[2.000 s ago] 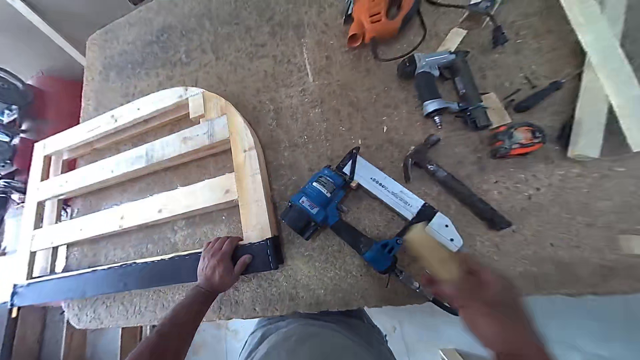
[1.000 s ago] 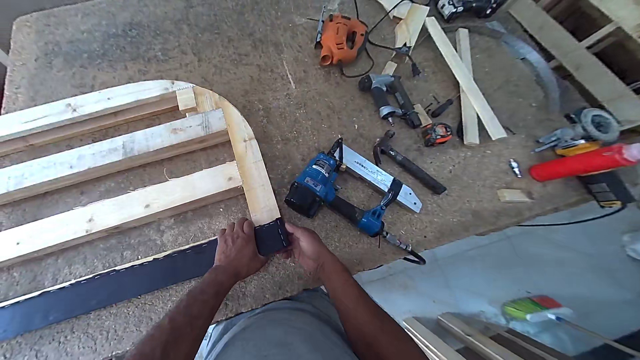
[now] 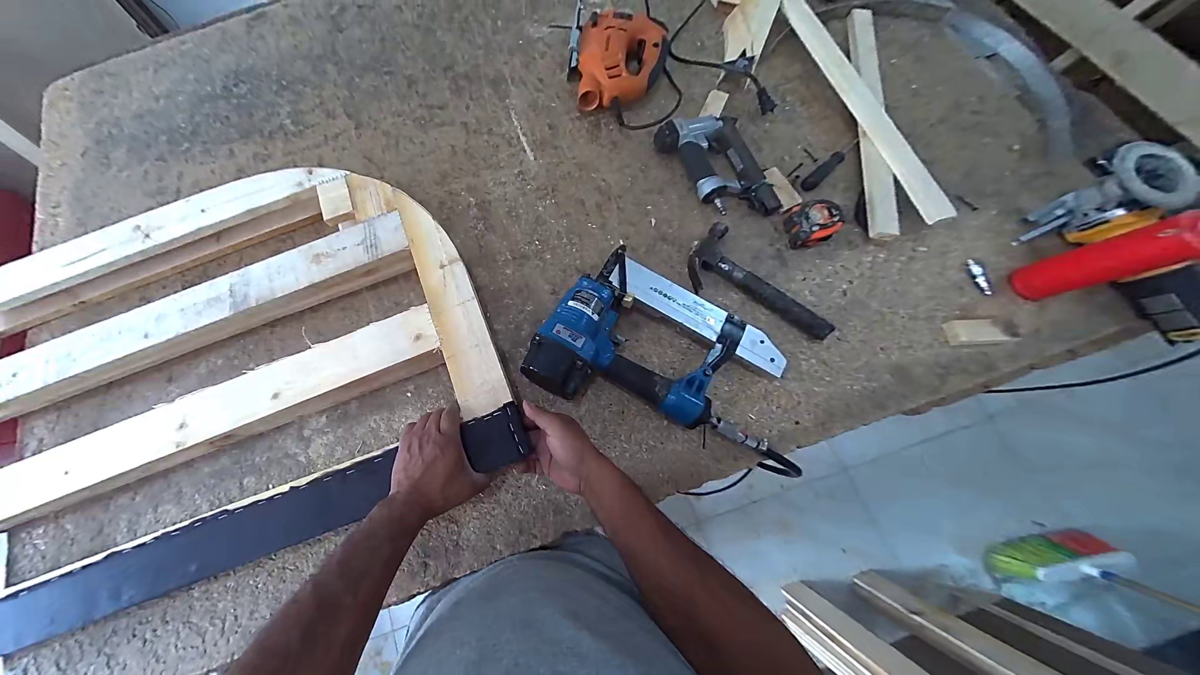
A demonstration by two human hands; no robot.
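A wooden frame (image 3: 471, 323) with a rounded corner and several slats lies flat at the left of the workbench. Dark webbing or fabric (image 3: 211, 553), with a dashed line of staples or stitches on its edge, covers its near rail and wraps the corner. My left hand (image 3: 436, 461) grips the frame's near corner at this dark strip. On the corner's right side, my right hand (image 3: 561, 446) touches the strip's end with its fingers; what the fingertips hold is hidden. Just right of the frame lies a blue pneumatic stapler (image 3: 614, 342) with an air hose attached.
Beyond the stapler lie a claw hammer (image 3: 764, 292), a tape measure (image 3: 814, 223), a grey air nailer (image 3: 717, 164), a screwdriver (image 3: 823, 171) and an orange jigsaw (image 3: 621, 58). Wood strips (image 3: 872, 112) and a red cylinder (image 3: 1106, 258) are farther right. A broom (image 3: 1059, 555) is on the floor.
My right hand has moved left from beside the stapler to the frame's corner; the blurred tan piece near it is no longer seen. My left hand stays on the corner. The view has shifted right.
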